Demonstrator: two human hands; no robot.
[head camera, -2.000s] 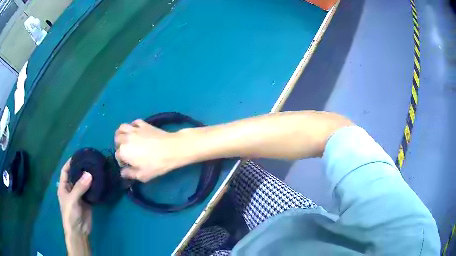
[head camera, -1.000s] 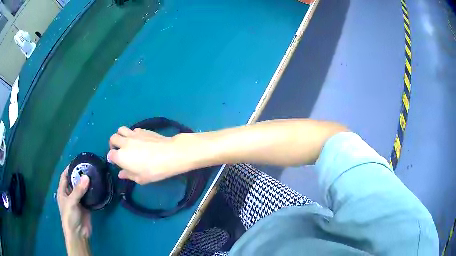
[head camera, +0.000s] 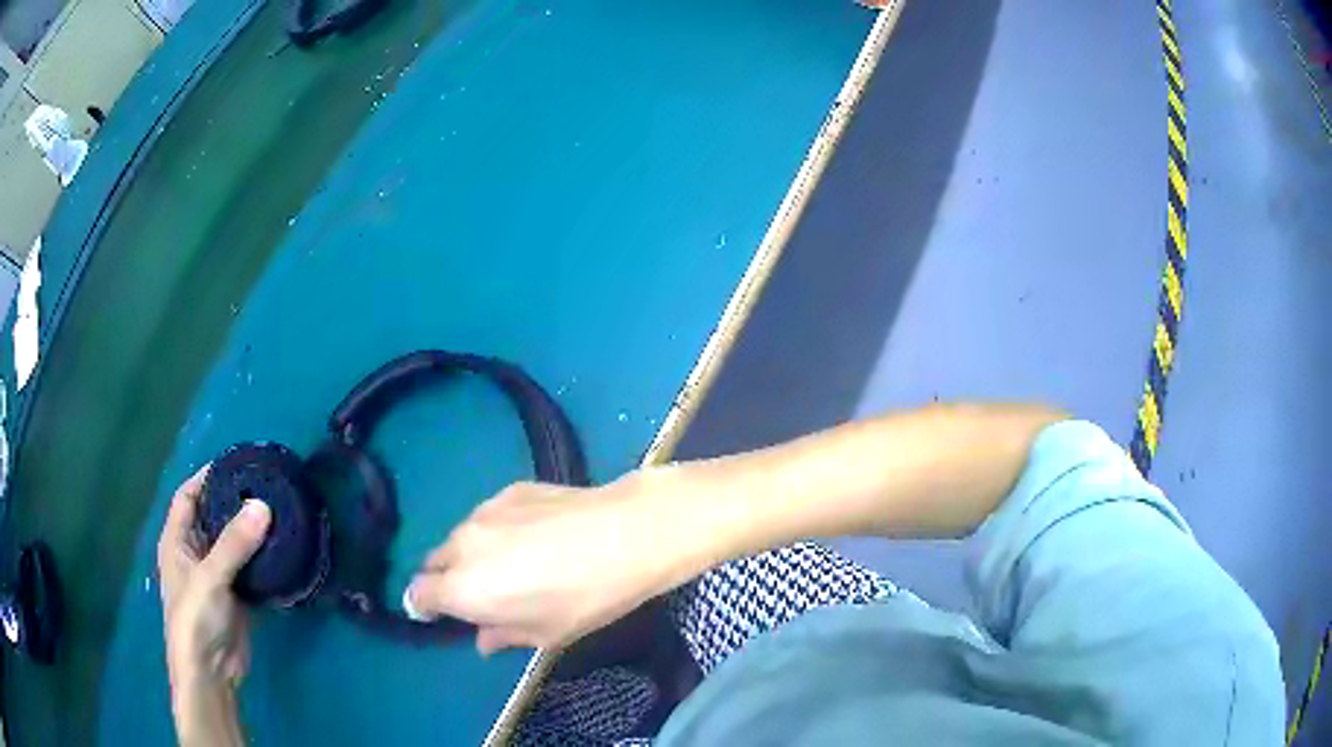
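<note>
The round black ear cup (head camera: 266, 525) is in my left hand (head camera: 209, 591), thumb pressed on its dark face, at the lower left. The black headband (head camera: 538, 416) lies in a loop on the teal bench. Its curved yoke (head camera: 377, 504) lies close to the right side of the ear cup. My right hand (head camera: 533, 566) is over the lower part of the headband and hides some of it. A white cover shows on one right fingertip. The fingertips are at the band, but whether they grip it is unclear. No connecting wire can be made out.
A black headphone frame (head camera: 324, 21) lies on the dark green belt at the top left. Another black part (head camera: 37, 601) is at the far left edge. The bench's pale edge (head camera: 760, 263) runs diagonally past my right forearm, with floor and yellow-black tape beyond.
My right hand has moved from beside the ear cup to the lower headband, uncovering the yoke. The ear cup has turned from its silvery face to a dark face. The belt's headphone frame shows more.
</note>
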